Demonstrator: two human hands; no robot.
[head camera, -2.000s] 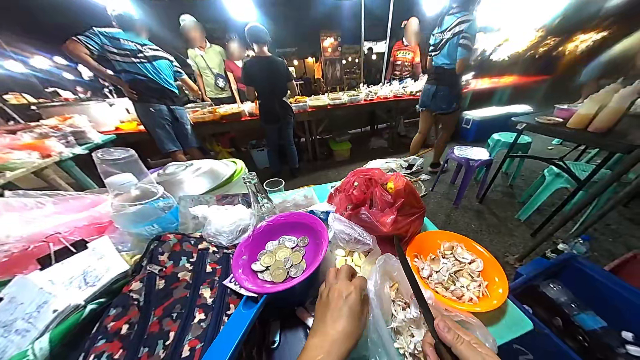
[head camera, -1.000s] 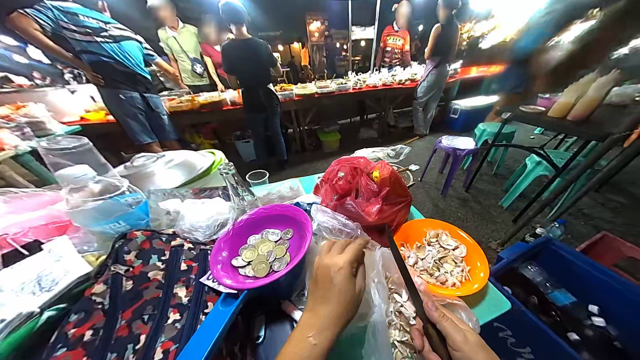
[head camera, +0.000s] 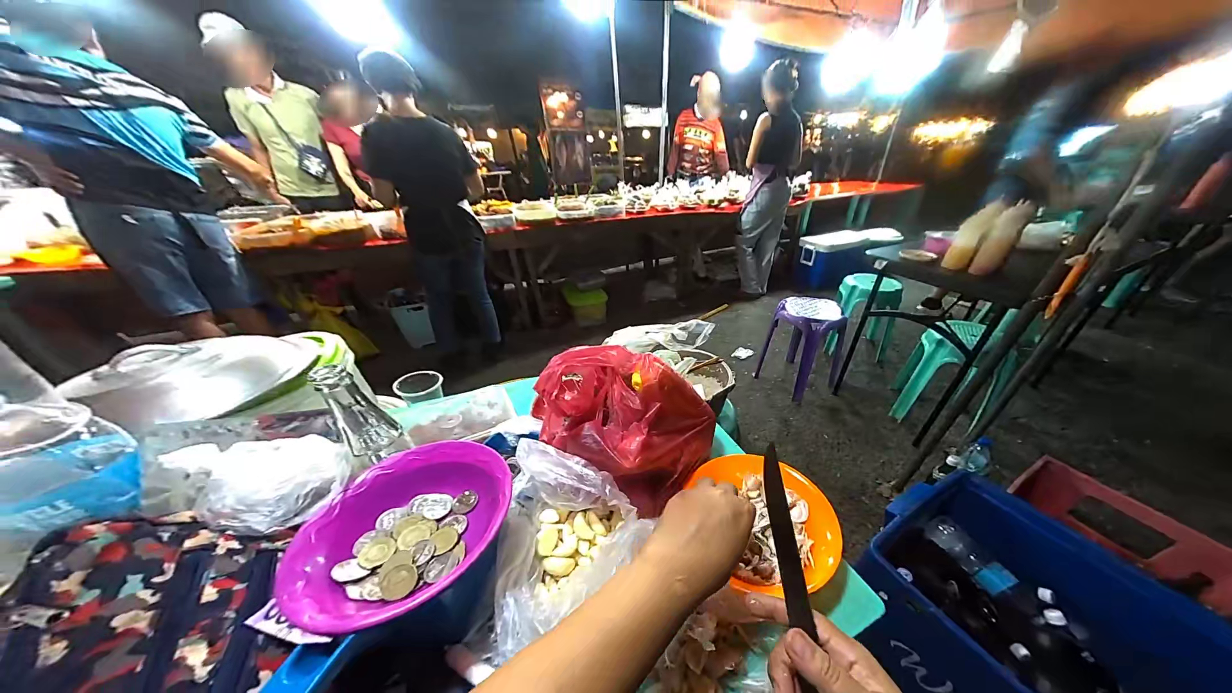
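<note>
My right hand (head camera: 828, 659) grips a dark-bladed knife (head camera: 789, 539), its blade pointing up and away. My left hand (head camera: 707, 529) is bent over the left edge of an orange plastic bowl (head camera: 823, 525) that holds garlic pieces and skins; its fingertips are hidden, so its grasp cannot be told. Left of that forearm, peeled garlic cloves (head camera: 573, 539) lie in a clear plastic bag (head camera: 520, 597). Below my left hand, garlic skins (head camera: 703, 650) lie in clear plastic. A red plastic bag (head camera: 626, 414) sits behind both, and a purple bowl (head camera: 298, 558) of coins (head camera: 404, 549) stands to the left.
A glass bottle (head camera: 351, 414), a clear cup (head camera: 418, 387) and a metal lid (head camera: 192, 375) stand behind the purple bowl. A blue crate (head camera: 885, 616) of bottles is at right. Stools (head camera: 808, 313) and several people beside a long food table (head camera: 616, 226) are farther off.
My left hand has moved right, from beside the clear bags to the orange bowl. The peeled cloves, covered by that hand one second ago, now show. A person beyond has moved off the right side.
</note>
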